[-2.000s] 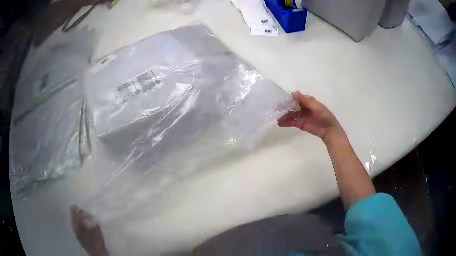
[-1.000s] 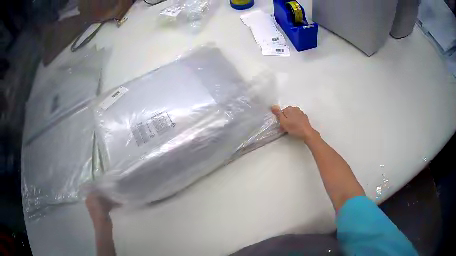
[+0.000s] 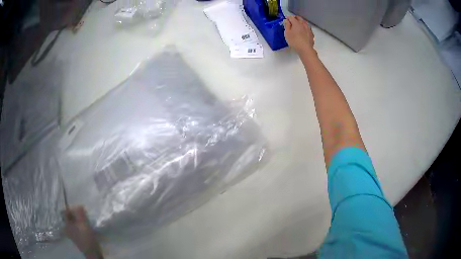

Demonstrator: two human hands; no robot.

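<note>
A clear poly bag (image 3: 151, 146) with a pale grey wrapped product inside lies on the white table, with a small label near its left corner and a printed text block. My left hand (image 3: 80, 228) is blurred at the bag's near left corner; whether it grips the plastic cannot be told. My right hand (image 3: 298, 34) is at the near end of the blue tape dispenser (image 3: 266, 23), fingers bent over its front edge. Whether it holds a piece of tape is not visible.
White label strips (image 3: 234, 31) lie left of the dispenser. Flat poly bags (image 3: 33, 152) lie at the left. A crumpled clear bag (image 3: 139, 12) and a brown bag (image 3: 55, 23) are at the back left. Grey blocks (image 3: 343, 17) stand at the back right of the table (image 3: 394, 116).
My right hand has let go of the bag's right end and moved up to the tape dispenser. The bag lies flatter and sits further left and lower in view. My left hand stays near its corner.
</note>
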